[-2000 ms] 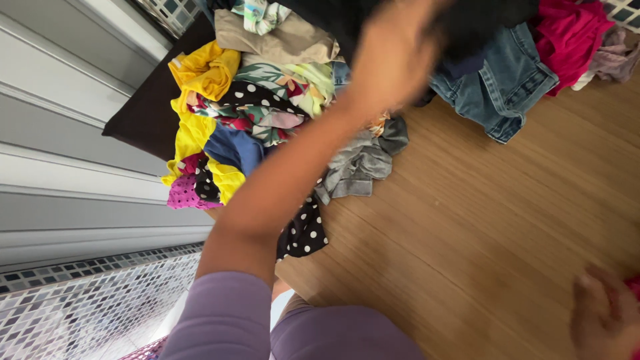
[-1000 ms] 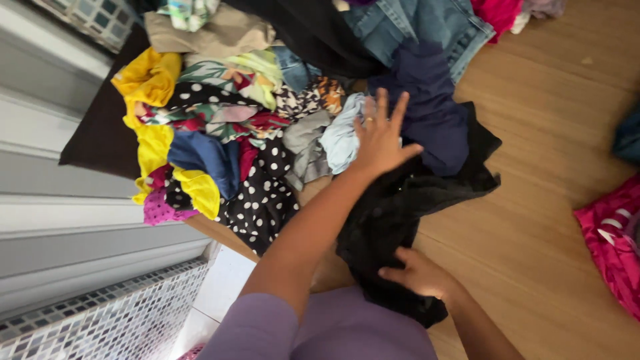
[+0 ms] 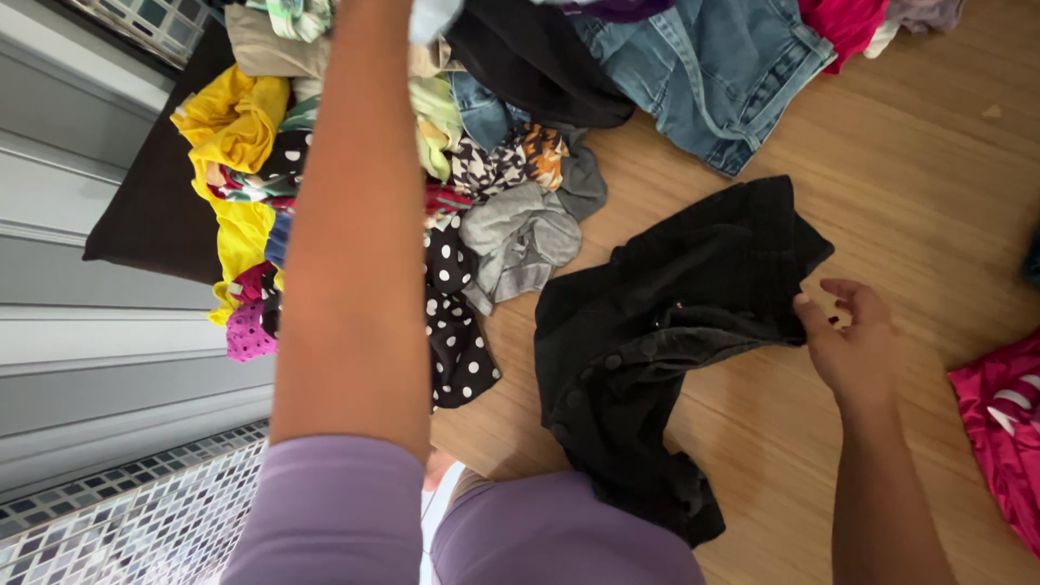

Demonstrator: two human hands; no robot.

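Black button-front trousers or shorts (image 3: 650,325) lie bent on the wooden surface, their lower end against my lap. My right hand (image 3: 853,341) is at the waistband, thumb at its edge and fingers apart. My left arm reaches up past the top edge, so that hand is out of view; light blue cloth (image 3: 435,18) shows beside the forearm. Under and beside that arm is a clothes heap with a yellow garment (image 3: 240,122), a grey garment (image 3: 524,236) and a black polka-dot one (image 3: 459,341). Blue jeans cloth (image 3: 715,73) lies beyond the black garment.
A black cloth (image 3: 536,61) lies beside the jeans. Bright pink cloth (image 3: 845,24) is at the top right, and a shiny pink garment (image 3: 1003,431) at the right edge. A dark brown flat panel (image 3: 162,195) is under the heap's left side, near grey-white panels (image 3: 106,325).
My left hand has gone from the heap up out of view. The navy garment and light blue cloth have left their places beside the black garment. My right hand has moved to its waistband.
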